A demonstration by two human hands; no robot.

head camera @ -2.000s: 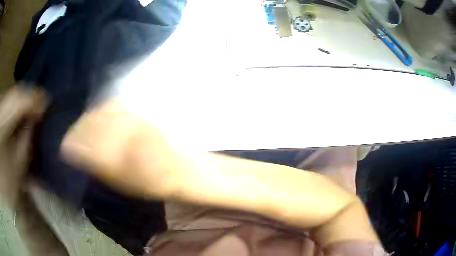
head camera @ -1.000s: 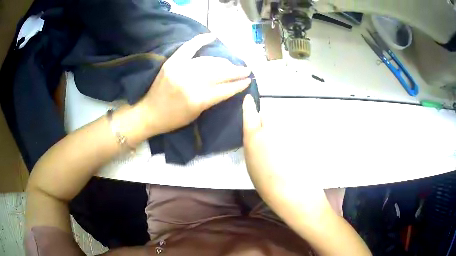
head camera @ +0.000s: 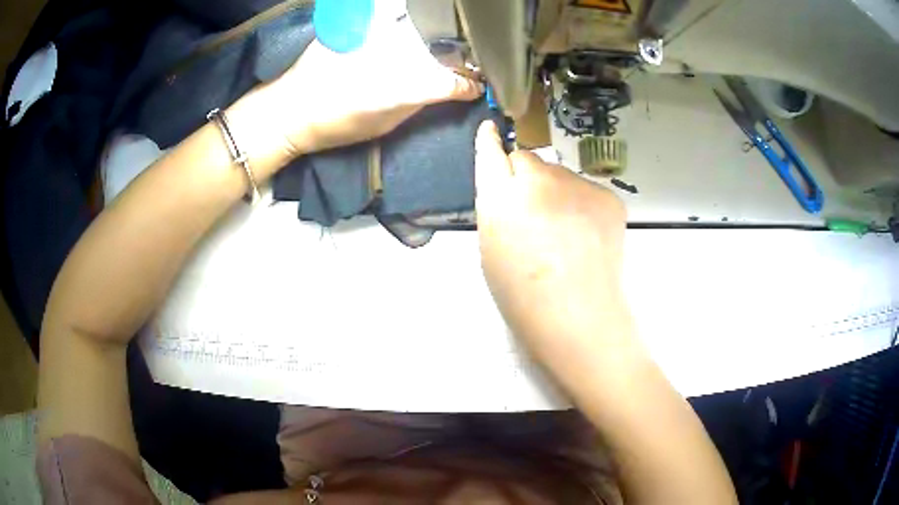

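Note:
The dark navy garment (head camera: 429, 158) lies on the white tabletop, its right edge at the needle area of the cream sewing machine (head camera: 503, 49). My left hand (head camera: 370, 84) lies on the cloth from the left, fingertips close to the blue fitting (head camera: 492, 97) at the needle. My right hand (head camera: 552, 212) pinches the garment's right edge between thumb and fingers, just in front of the needle area. The stitching point itself is partly hidden by the machine head and my fingers. A brown seam line (head camera: 375, 168) runs down the cloth.
Blue-handled snips (head camera: 784, 163) lie on the machine bed at right, with a green-handled tool (head camera: 848, 227) near them. A brass-coloured knob (head camera: 602, 156) sits right of the needle. A light-blue rounded piece (head camera: 343, 22) is at the top. More garment with a white patch (head camera: 33, 84) hangs at left.
The garment edge has moved up from the front part of the table to the needle area. Both hands have moved with it. The machine head and tabletop appear lower in view.

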